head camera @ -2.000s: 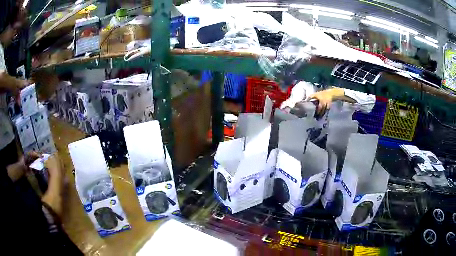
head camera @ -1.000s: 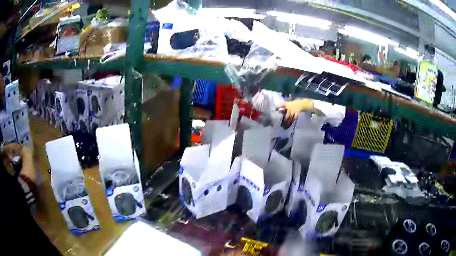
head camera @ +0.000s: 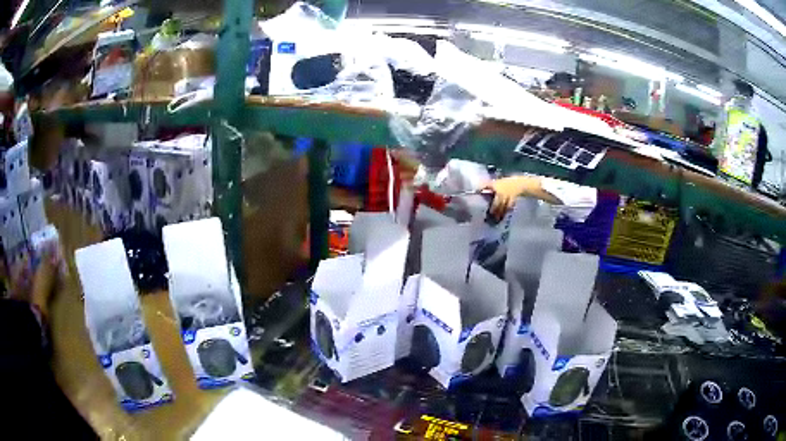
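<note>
Neither of my hands can be made out. Several open white retail boxes with raised flaps stand in a cluster in front of me, among them a front left box (head camera: 358, 320), a middle box (head camera: 455, 332) and a front right box (head camera: 569, 366). The inside of the front boxes shows pale walls; their bottoms are hidden. At left, two open boxes stand upright, the nearer one (head camera: 207, 314) and another (head camera: 125, 336), each with a clear-bagged item inside.
A white sheet (head camera: 258, 418) lies at the near edge. Black units (head camera: 732, 413) are at lower right, flat cartons (head camera: 685, 301) behind them. A green post (head camera: 229, 129) and shelf stand over the bench. A co-worker's hand (head camera: 517, 189) is opposite; another person's arm (head camera: 30, 344) is at far left.
The view has swung right, so the boxes sit further left in the picture and more black units show. The opposite co-worker's hand has shifted slightly. The left person's hand has moved beside the stacked boxes.
</note>
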